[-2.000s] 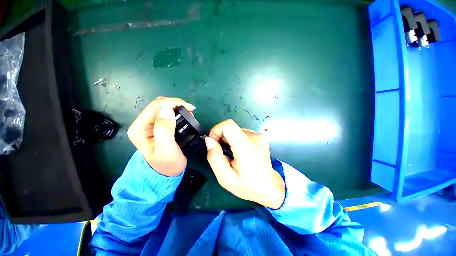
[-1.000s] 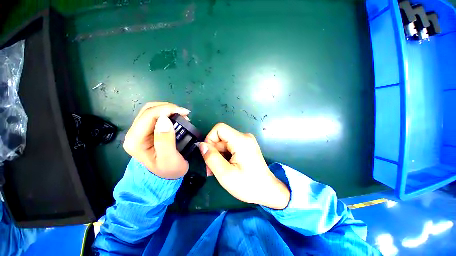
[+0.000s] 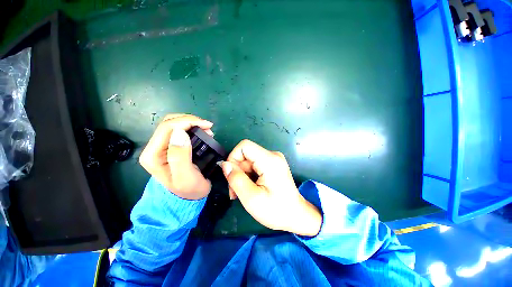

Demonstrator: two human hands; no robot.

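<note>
A small black plastic housing (image 3: 205,150) is held above the green bench mat (image 3: 252,73). My left hand (image 3: 175,157) is shut on it, thumb on the near face and fingers behind. My right hand (image 3: 266,188) is at the housing's lower right edge, with thumb and index fingertips pinched together there. A tiny pale spot shows at those fingertips; whether it is a part or a nail cannot be told. Dark pieces (image 3: 216,210) lie in shadow by my left forearm.
A black tray (image 3: 72,129) stands at left, with a crumpled clear bag (image 3: 16,117) on it. A shiny black bundle (image 3: 109,147) lies beside the tray. A blue bin (image 3: 456,123) stands at right, with black blocks (image 3: 474,21) at its far end. A blue sleeve shows at lower left.
Since two seconds ago, the housing has tilted slightly and the right fingertips have shifted a little left and down along its edge. Over the last second the hands have barely moved.
</note>
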